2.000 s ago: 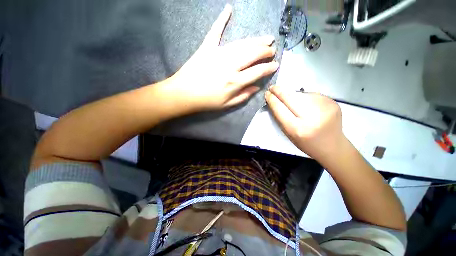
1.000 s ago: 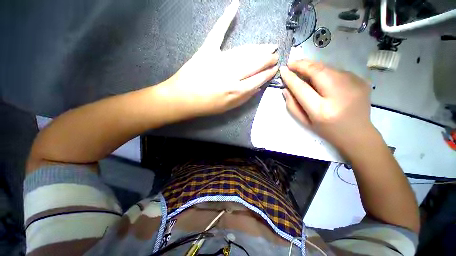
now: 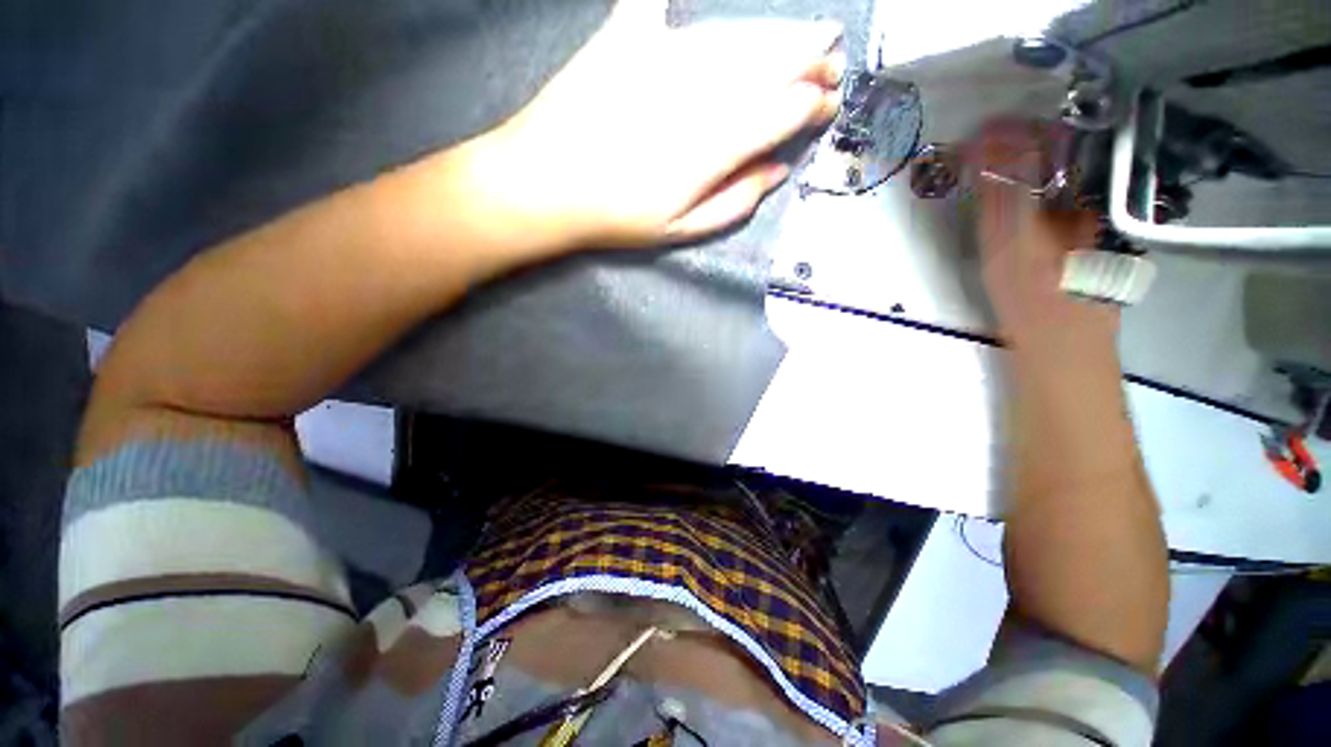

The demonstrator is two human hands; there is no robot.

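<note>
The large grey garment panel lies across the machine bed and spreads left. My left hand lies flat on it, fingers toward its right edge, left of the presser foot and needle area. The hand does not grip the cloth. My right hand is blurred, off the cloth, among the metal parts right of the foot. Its fingers are too blurred to tell if it holds anything.
The round metal disc lies right of the foot. The white ribbed part is beside my right wrist. Red-orange snips lie far right. The white machine arm is upper right. The checked apron covers the lap.
My right hand has let go of the panel's edge and moved right and up, past the round disc. My left hand has moved up with the cloth. The view has shifted slightly.
</note>
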